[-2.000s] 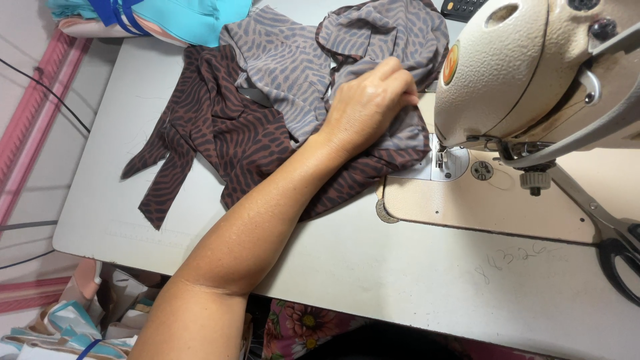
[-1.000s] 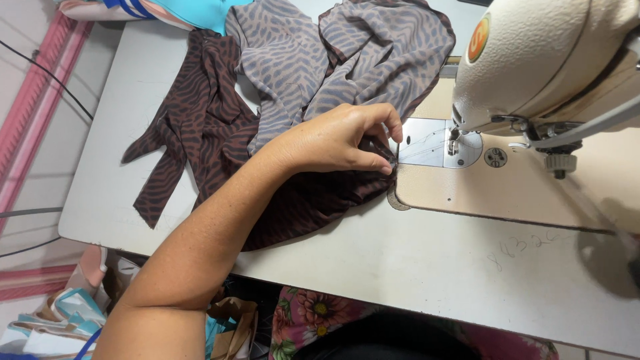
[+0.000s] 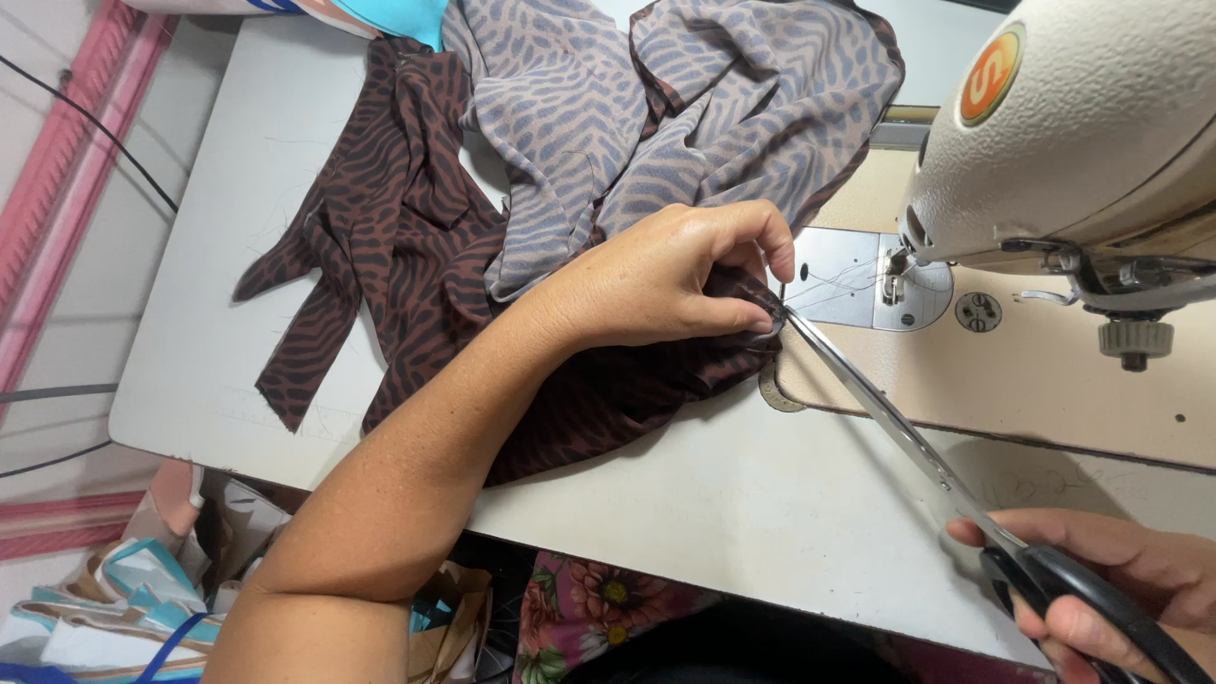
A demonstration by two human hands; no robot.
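Note:
A dark brown and black patterned fabric piece (image 3: 589,399), with a paler greyish reverse side, lies bunched on the sewing table. My left hand (image 3: 684,271) pinches the fabric's edge between thumb and fingers, left of the metal needle plate. In my right hand (image 3: 1092,589), at the lower right, are black-handled scissors (image 3: 879,408); their tips touch the fabric edge beside my left fingertips. Thin threads (image 3: 836,285) run from that edge to the presser foot (image 3: 894,275) of the sewing machine (image 3: 1064,142).
Turquoise fabric (image 3: 399,19) lies at the table's far left corner. Below the table (image 3: 237,399), at lower left, are heaped cloth pieces (image 3: 123,589) in turquoise, white and tan. A pink frame (image 3: 66,209) stands beyond the table's left edge. Floral cloth (image 3: 608,598) shows below the front edge.
My right hand has come into view holding the scissors, which lay right of the machine bed in the oldest frame. The fabric and my left hand have moved away from the presser foot, leftward.

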